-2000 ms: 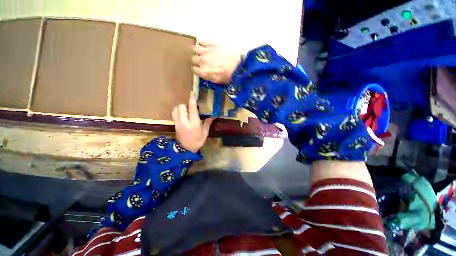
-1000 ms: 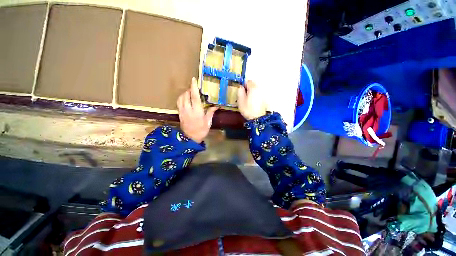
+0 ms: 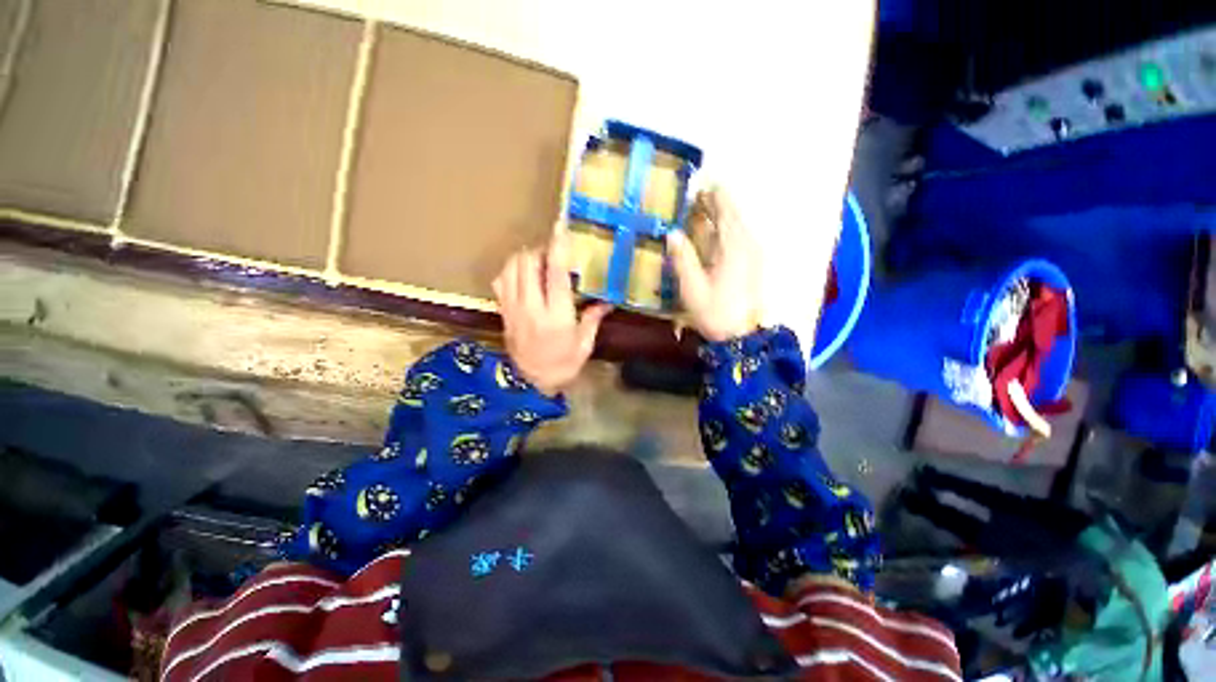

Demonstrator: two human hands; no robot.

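The blue cutting die (image 3: 624,213), a frame with crossed bars and open cells, lies flat on the cream-white sheet stack (image 3: 774,80), just right of a row of brown cut-out openings (image 3: 454,167). My left hand (image 3: 544,320) holds the die's lower left corner, with its fingers at the left edge and its thumb at the front. My right hand (image 3: 723,267), slightly blurred, is at the die's right side with its thumb against the edge. Dark red layers (image 3: 634,336) show at the stack's front edge.
The worn cutting board (image 3: 267,349) shows below the stack, with a dark block (image 3: 660,378) at its front edge. A blue bucket (image 3: 1024,349) with red and white scraps stands to the right. Another blue tub (image 3: 843,287) is partly hidden by the stack. A control box (image 3: 1094,100) is at upper right.
Two seconds ago my right arm reached across the die; since then my right hand has moved to its right side, uncovering it. Since one second ago the view has shifted slightly.
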